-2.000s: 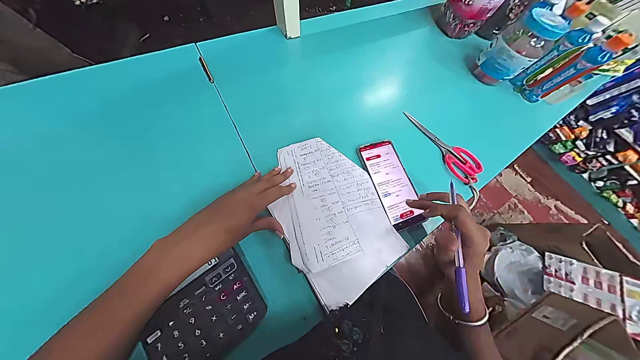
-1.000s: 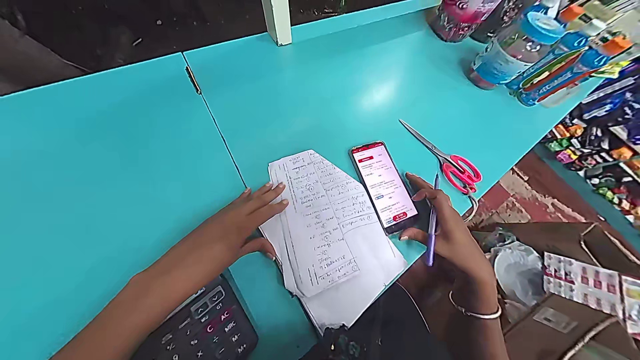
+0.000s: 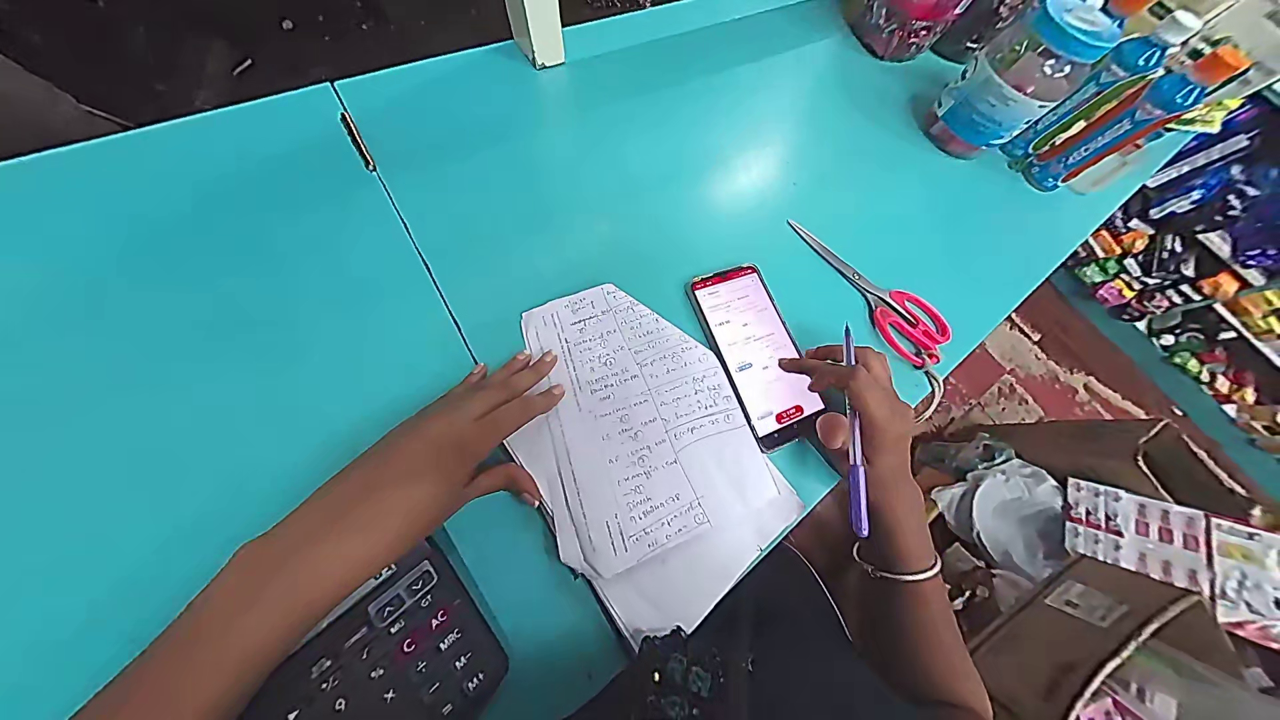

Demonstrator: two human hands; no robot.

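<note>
On the turquoise counter lies a stack of papers with handwriting on the top sheet. My left hand rests on the left edge of this stack, fingers spread. Just right of the papers lies a smartphone, its lit screen facing up. My right hand holds a purple pen between its fingers, and one fingertip is at the phone's screen. Beyond the phone are scissors with red handles, blades pointing up and left. A black calculator sits below my left forearm, partly hidden by it.
A lidded plastic jar and several bottles stand at the counter's back right. A white post rises at the far edge. Shelves of packaged goods are at the right. Below them, a cardboard box and plastic bags lie near my right arm.
My right hand has moved from the phone's lower edge to over its screen, with the pen still in it. The content on the screen has changed. My left hand stays at the papers.
</note>
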